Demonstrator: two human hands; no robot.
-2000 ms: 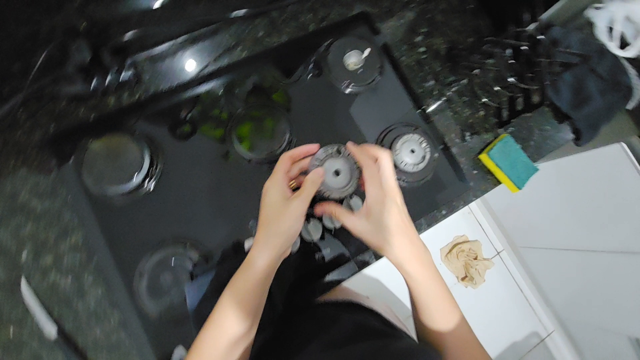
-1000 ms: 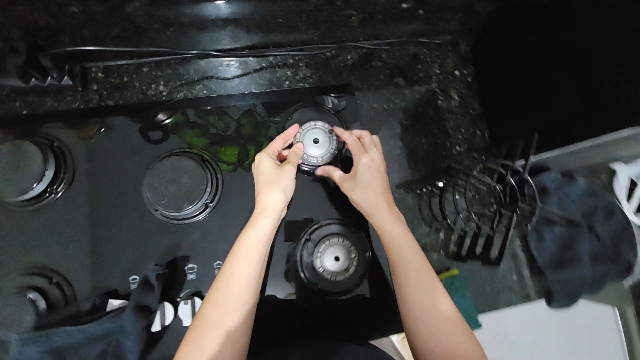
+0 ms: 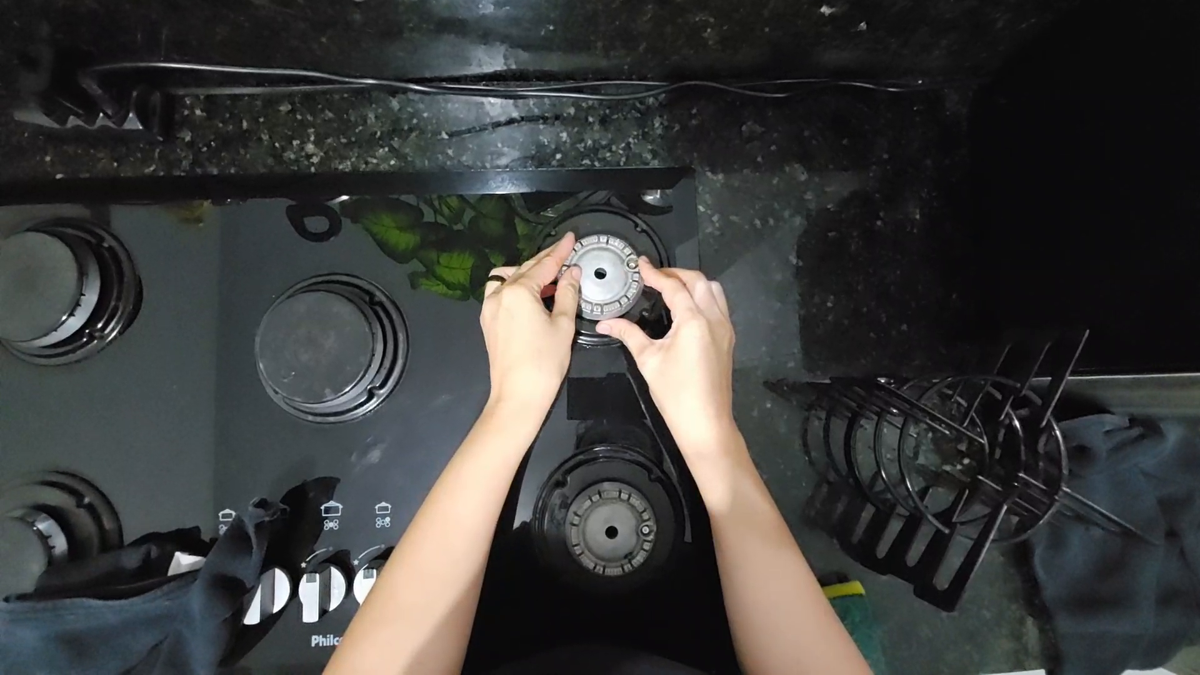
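Note:
A round metal burner head (image 3: 603,277) with a notched rim and a central hole sits at the back right burner of the black glass gas cooktop (image 3: 441,384). My left hand (image 3: 534,323) grips its left edge between thumb and fingers, a ring on one finger. On the right edge rest the fingertips of my right hand (image 3: 682,328), its thumb near the lower rim. Whether the head is seated or slightly raised, I cannot tell. Nearer to me, a second burner head without a cap (image 3: 611,530) sits in its black base. A capped burner (image 3: 328,347) is to the left.
Stacked black wire pan supports (image 3: 975,441) lie on the granite counter at right, beside a dark cloth (image 3: 1116,525) and a green and yellow sponge (image 3: 848,609). Another dark cloth (image 3: 141,600) partly covers the control knobs (image 3: 323,592). A cable (image 3: 450,87) runs behind the cooktop.
Two seconds ago my hands held the burner head near the cooktop's front; a second ago they were at the back right burner, where they remain. The view has turned strongly.

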